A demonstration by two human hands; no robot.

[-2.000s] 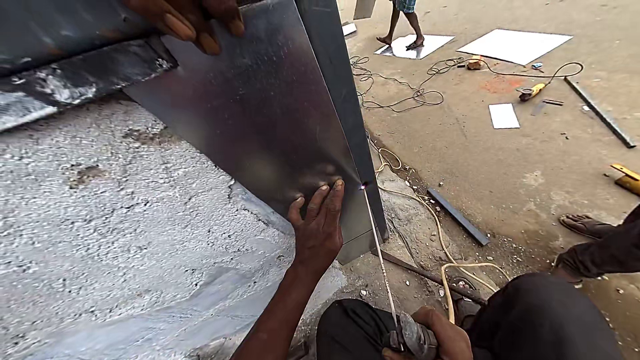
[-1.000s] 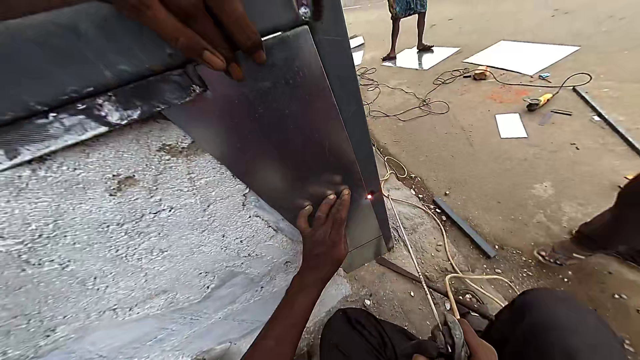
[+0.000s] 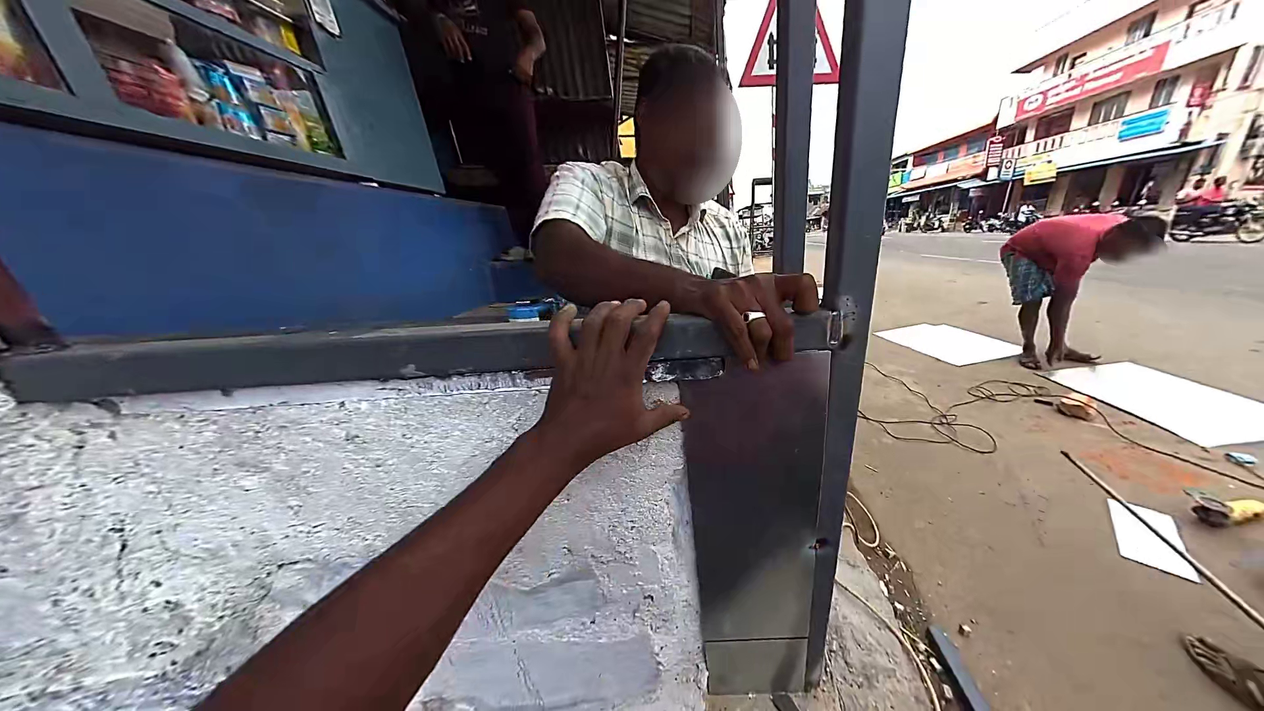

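My left hand [image 3: 600, 395] reaches up, its fingers hooked over a grey metal rail [image 3: 296, 357] on top of a rough whitewashed wall [image 3: 326, 523], thumb spread to the right. My right hand is out of view. A thin welding rod [image 3: 1165, 538] slants in from the right edge; its holder is not seen. Right of the wall, a dark metal sheet [image 3: 755, 484] stands upright against a grey metal post [image 3: 859, 197], with a small dark weld spot [image 3: 818, 544] at their joint. Another person's hands [image 3: 755, 311] rest on the rail above the sheet.
A person in a checked shirt [image 3: 642, 222] is behind the rail. A person in red [image 3: 1062, 262] bends over white sheets [image 3: 1175, 400] on the ground. Cables [image 3: 938, 420], a yellow power tool [image 3: 1224, 511] and a metal bar [image 3: 953, 667] lie at the right. A foot [image 3: 1224, 671] shows at lower right.
My left hand has left the metal sheet and is now on the rail. The rod tip has come away from the post, and its glow is gone. The view has tilted up.
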